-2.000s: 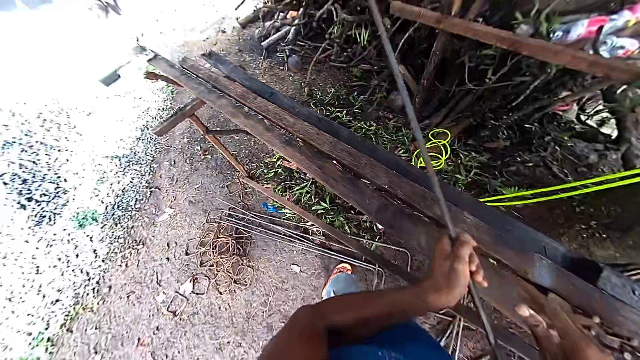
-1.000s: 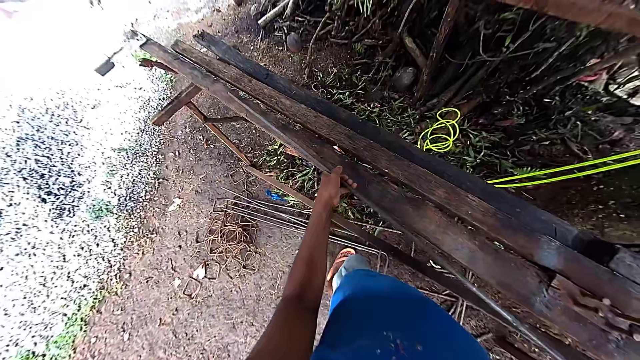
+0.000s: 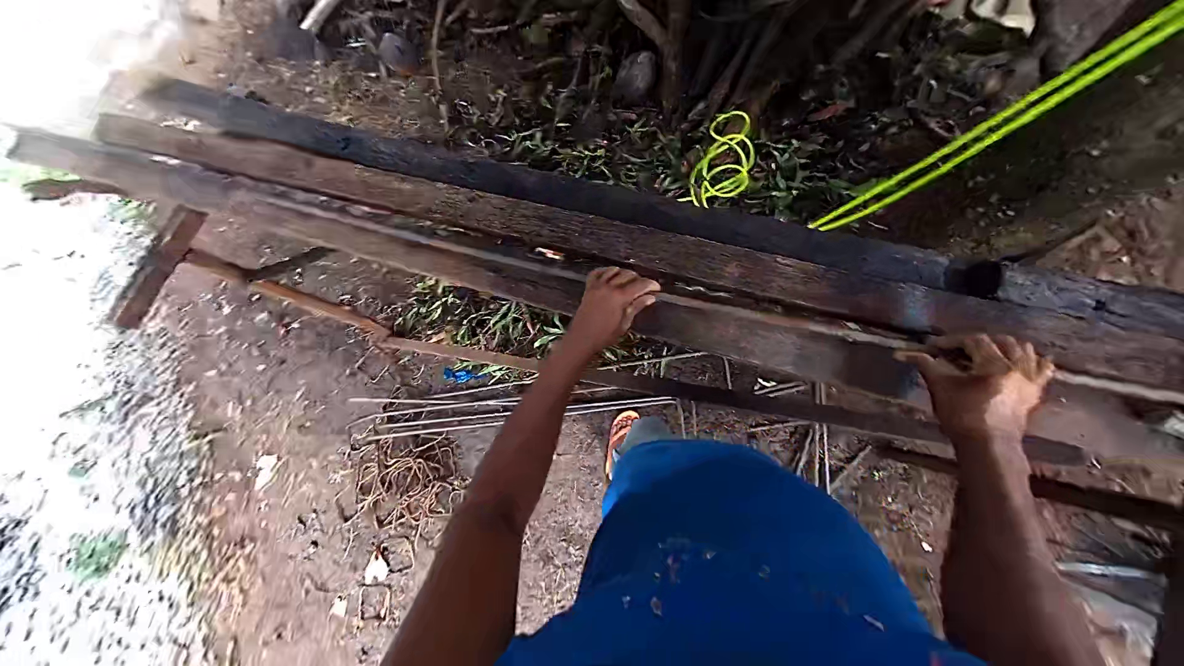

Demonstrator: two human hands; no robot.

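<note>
A long thin rod (image 3: 786, 316) lies lengthwise along the nearest of several dark wooden beams (image 3: 425, 254). Near the middle of that beam, my left hand (image 3: 615, 305) curls its fingers over the rod at the beam's top. Farther right, my right hand (image 3: 990, 379) is closed around the rod too, its thumb pointing left along it. Both palms rest against the beam's near side, and the fingertips are partly hidden.
Thin bent metal rods (image 3: 527, 412) and a heap of wire rings (image 3: 407, 481) lie on the ground below the beams. A lower wooden rail (image 3: 462, 353) runs beneath them. Beyond are a coiled yellow-green cord (image 3: 721, 171), its taut strands (image 3: 999, 120), stones and branches.
The rod, held up at a slant across the beams two seconds ago, now lies along the nearest beam. My right hand, out of view one second ago, is back on the rod. The view has moved closer.
</note>
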